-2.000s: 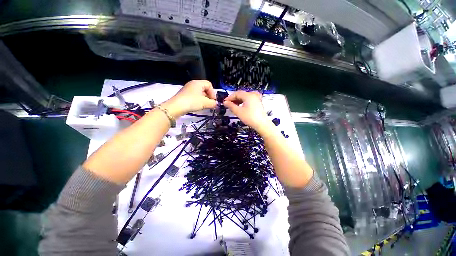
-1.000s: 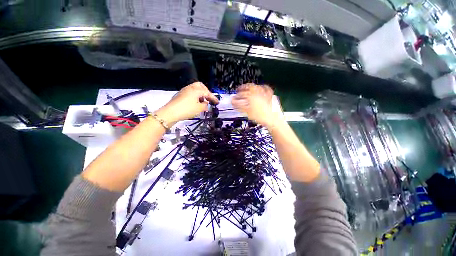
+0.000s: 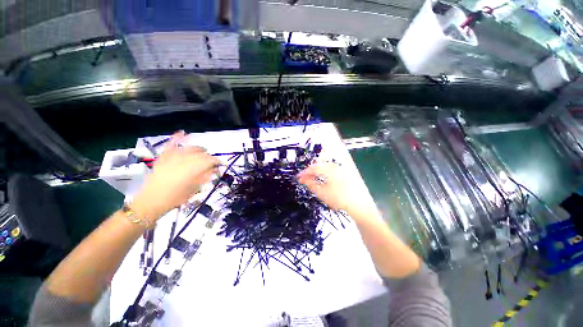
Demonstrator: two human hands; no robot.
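My left hand (image 3: 176, 175) is over the upper left of the white board (image 3: 348, 255), over the harness, blurred; whether it holds anything I cannot tell. My right hand (image 3: 326, 185) is at the right edge of the heap of black cable ties (image 3: 275, 204), fingertips near the ties; I cannot tell if it grips one. The black wiring harness (image 3: 182, 233) runs diagonally down the board's left side, with dark blocks and grey metal fixtures beside it. Small black blocks (image 3: 258, 154) stand along the board's upper part.
A white fixture block (image 3: 124, 171) sits at the board's upper left corner. A blue tray of small parts (image 3: 284, 108) is behind the heap. Bagged harnesses (image 3: 447, 185) lie to the right. A white bin (image 3: 425, 41) is above. A printed label (image 3: 300, 321) is at the near edge.
Both hands have left the black part at the board's top. My left hand moved left and down; my right hand moved down to the heap's edge. The camera view has shifted.
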